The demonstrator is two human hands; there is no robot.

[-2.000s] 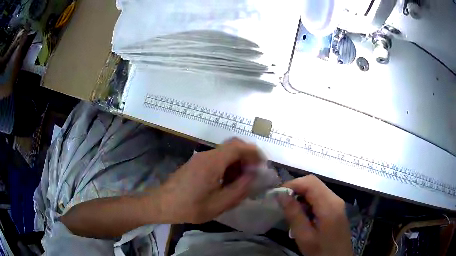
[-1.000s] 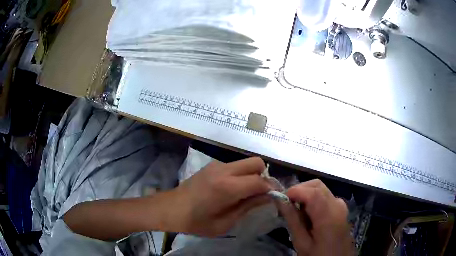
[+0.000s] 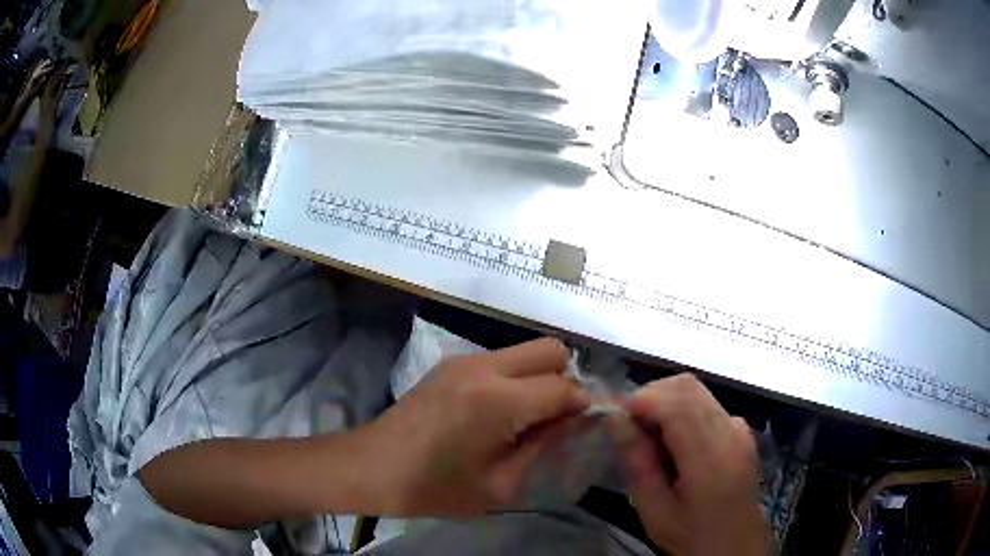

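Observation:
A pale cloth piece [image 3: 592, 404] is held between my two hands in front of the table's front edge, above my lap. My left hand [image 3: 478, 418] pinches its left side with thumb and fingers. My right hand [image 3: 695, 462] grips its right side. The cloth between the fingertips is blurred, and much of it is hidden by the hands. A fanned stack of pale pieces [image 3: 434, 109] lies on the white table, left of the sewing machine head [image 3: 749, 22].
A numbered scale [image 3: 434, 235] with a tan tab [image 3: 565, 262] runs along the table's front edge. A grey-white garment heap [image 3: 239, 348] hangs at the left below the table. A brown cardboard sheet [image 3: 174, 109] lies far left. The metal presser parts [image 3: 827, 92] are upper right.
Two seconds ago my left hand was higher and blurred; it has moved down and now pinches the cloth beside my right hand. Since one second ago, the cloth and fingers have shifted only slightly.

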